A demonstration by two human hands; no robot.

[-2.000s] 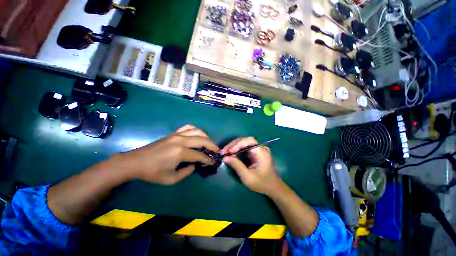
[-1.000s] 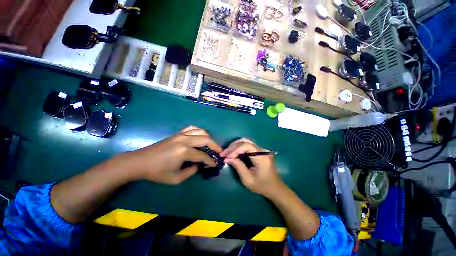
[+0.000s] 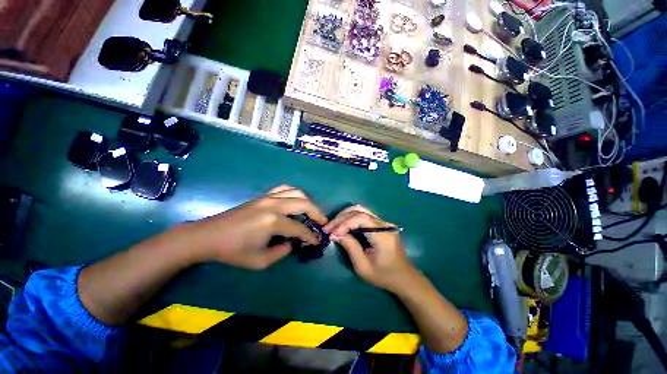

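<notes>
A small black housing (image 3: 313, 247) is held low over the green mat, in the middle of the view. My left hand (image 3: 267, 228) grips it from the left, and its fingers cover most of it. My right hand (image 3: 369, 245) pinches a thin dark tool (image 3: 379, 229), whose back end points right. The fingertips of my right hand meet the housing's right side. The tool's tip and the exact contact are hidden by the fingers.
Several black units with white labels (image 3: 152, 180) lie left. A white compartment tray (image 3: 252, 117), dark and white sticks (image 3: 344, 148) and a wooden parts board (image 3: 366, 108) are beyond. A black fan (image 3: 540, 217), grey cylindrical tool (image 3: 503, 281) and tape roll (image 3: 543, 275) are right.
The thin tool has swung from pointing up and right to lying nearly level. Both hands stay together at the housing. The view has shifted slightly.
</notes>
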